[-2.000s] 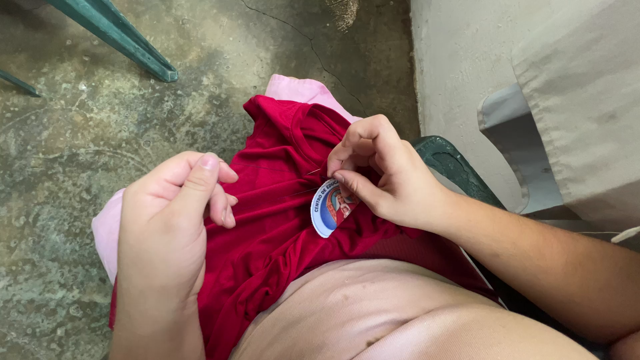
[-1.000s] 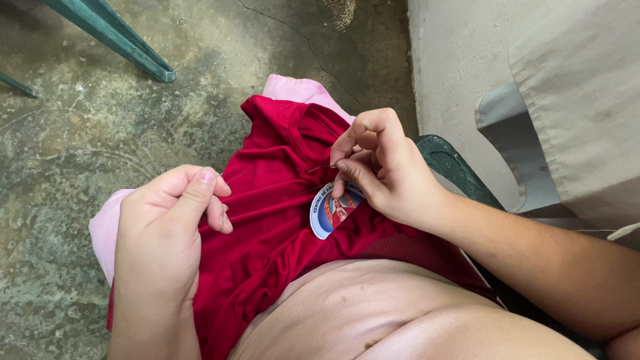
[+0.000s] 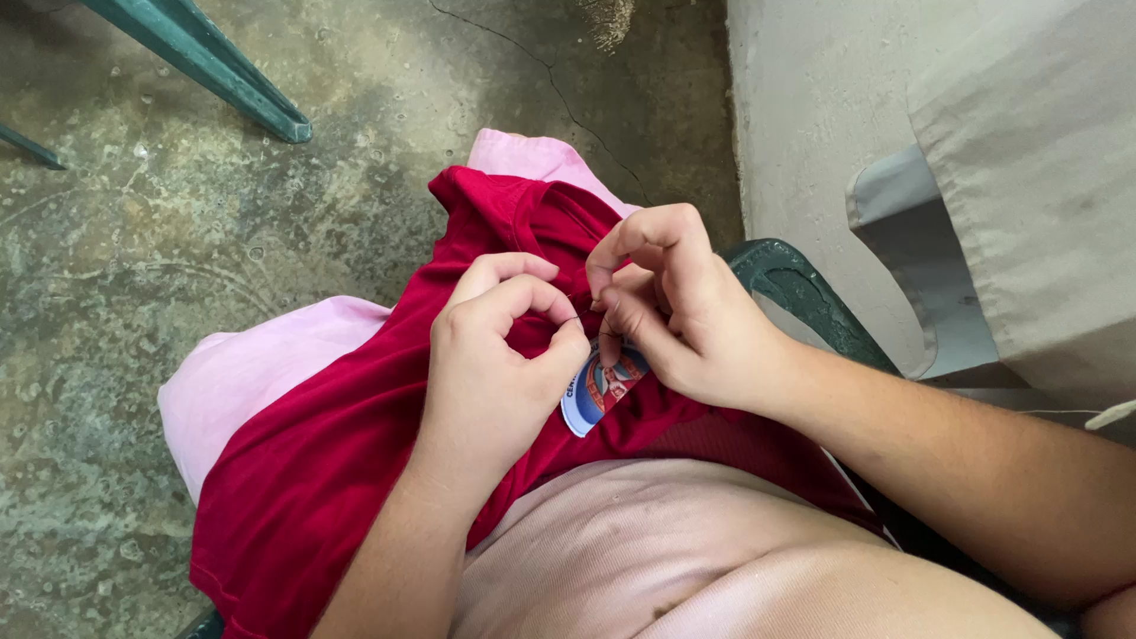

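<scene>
A red shirt [image 3: 355, 444] lies across my lap over pink cloth [image 3: 275, 364]. On the shirt sits a round printed patch [image 3: 590, 399], partly covered by my right hand [image 3: 683, 311]. The right thumb and index finger are pinched together just above the patch. My left hand [image 3: 510, 355] is close beside it, its thumb and index fingertips closed on a dark thread [image 3: 581, 314] that runs toward the right fingertips. Whether the right fingers grip the thread or a needle is too small to tell.
A green plastic chair [image 3: 799, 284] is under me at the right. Beyond it are a pale wall [image 3: 799, 115], a grey plastic piece [image 3: 914, 240] and a hanging beige cloth [image 3: 1038, 160]. A green furniture leg [image 3: 240, 80] stands on the cracked concrete floor [image 3: 355, 177] at the upper left.
My left hand has moved right, from above the left part of the shirt to beside my right hand, and its fingertips now meet the thread. My right hand stays by the patch.
</scene>
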